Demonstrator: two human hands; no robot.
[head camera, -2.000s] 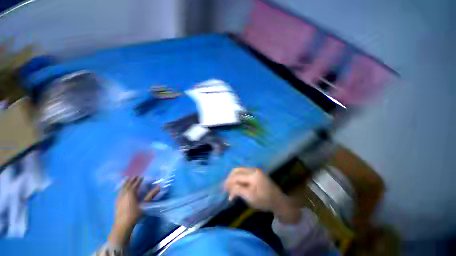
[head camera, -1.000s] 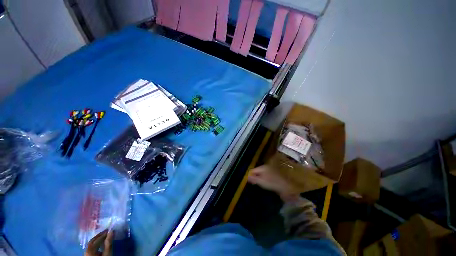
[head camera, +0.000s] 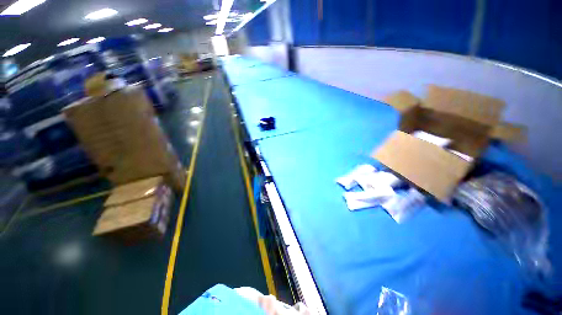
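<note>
Neither of my hands can be made out; a pale, blurred patch of sleeve or arm (head camera: 271, 303) shows at the bottom edge beside my blue clothing. A clear bag (head camera: 392, 301) lies on the blue table, cut off by the bottom edge. Several white sleeved remotes (head camera: 377, 192) lie in a loose pile. The open brown carton (head camera: 425, 165) stands just beyond them, flaps up, with white items inside. A large crumpled clear bag with dark contents (head camera: 508, 209) lies to its right.
The blue-covered line (head camera: 296, 160) runs far ahead, with a small black object (head camera: 267, 123) near its left edge. Dark items (head camera: 542, 303) show at the bottom right. Left are a green floor with yellow lines and stacked cartons (head camera: 132, 209).
The view has swung left, from the table's end and floor carton to the line's length and aisle. Both hands, the manuals, batteries and screw bag have left the picture.
</note>
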